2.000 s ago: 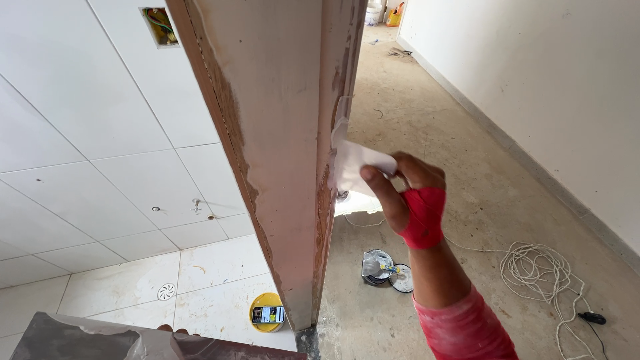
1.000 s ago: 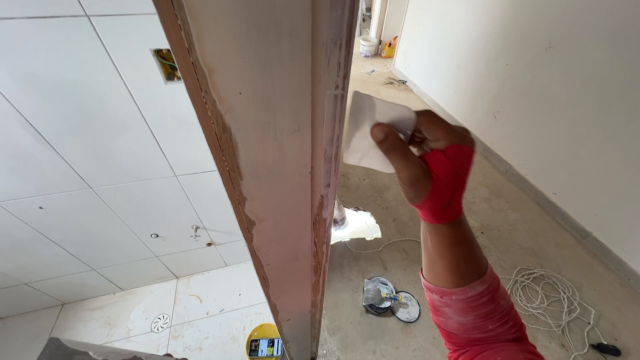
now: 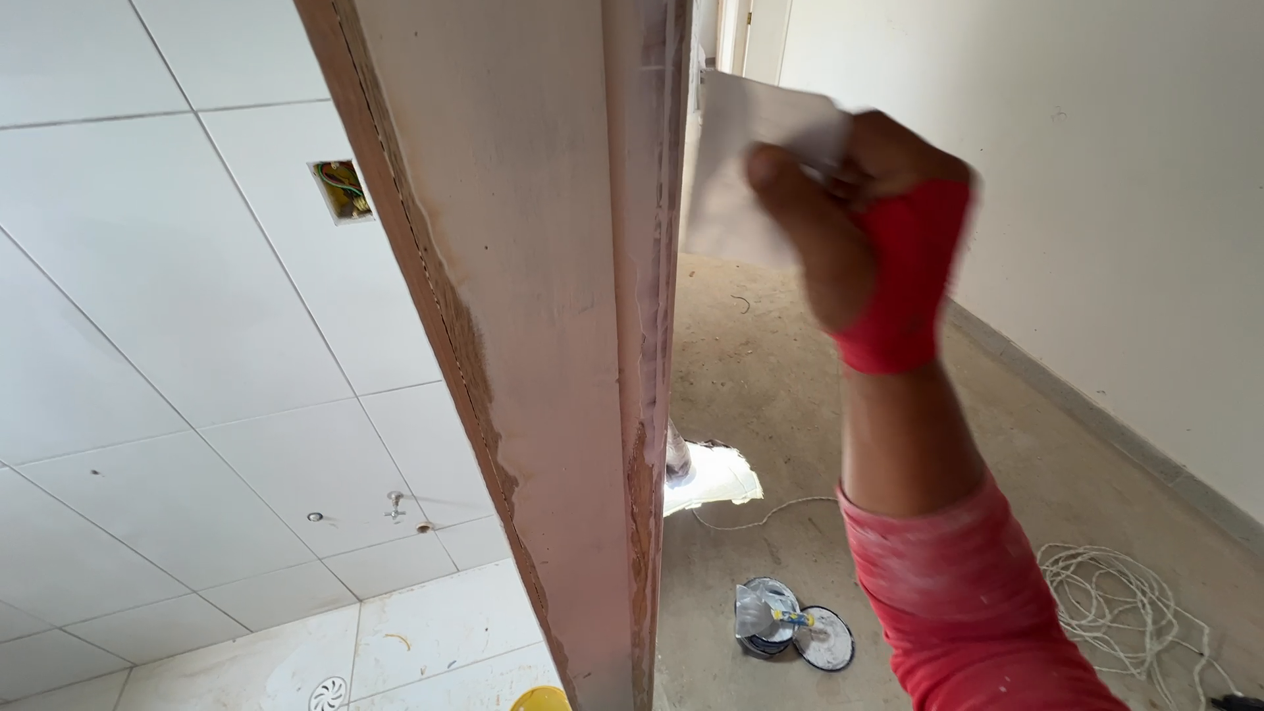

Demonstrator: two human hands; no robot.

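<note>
My right hand (image 3: 869,227), wrapped in red cloth over the palm with a dusty red sleeve below, pinches a thin pale flexible sheet (image 3: 736,188) between thumb and fingers. The sheet, blurred, is held upright just right of the edge of a door frame (image 3: 533,296). Pale coating covers most of the frame's face, while brown wood shows in patches along both edges. Whether the sheet touches the frame cannot be told. My left hand is not in view.
An open tub (image 3: 765,642) with a putty knife (image 3: 765,612) across it stands on the floor beside its lid (image 3: 825,639). Coiled rope (image 3: 1116,602) lies at lower right. On the left are a tiled wall (image 3: 267,326), an open electrical box (image 3: 342,191) and a floor drain (image 3: 328,694).
My right hand and the sheet were lower, against the frame's edge, two seconds ago; they have since risen along it. The dark flat object at lower left has left the view.
</note>
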